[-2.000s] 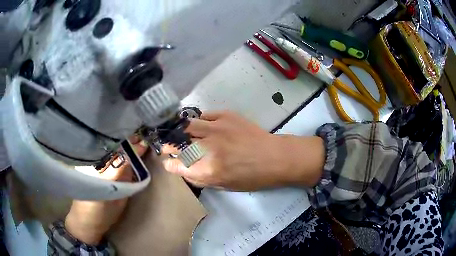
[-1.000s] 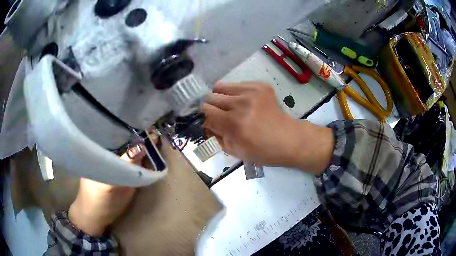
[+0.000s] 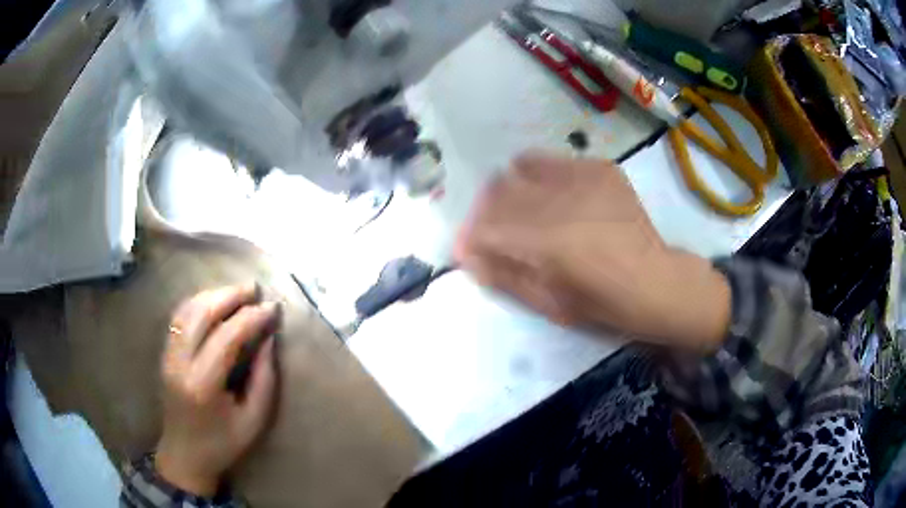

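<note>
A khaki-brown garment panel (image 3: 328, 417) lies at the lower left, its right edge slanting across the white table. My left hand (image 3: 219, 382) rests on the panel with its fingers curled. A dark patch shows between thumb and fingers; I cannot tell if it is a held thing or shadow. My right hand (image 3: 571, 243) is blurred, raised over the white table right of the panel, fingers bent together; whether it holds anything is not clear. The sewing machine head (image 3: 228, 89) is blurred, above both hands, with glare around the needle area.
A dark lump (image 3: 397, 281) sits on the bed edge between my hands. Red-handled snips (image 3: 576, 74), a slim white tube (image 3: 631, 81), yellow-orange scissors (image 3: 723, 159) and a green-handled screwdriver (image 3: 680, 55) lie upper right, beside a yellow-brown container (image 3: 815, 104).
The machine head appears higher in view, and its white guard no longer covers my left hand. The panel and left hand show lower, clear of the head. My right hand is farther right, off the knobs.
</note>
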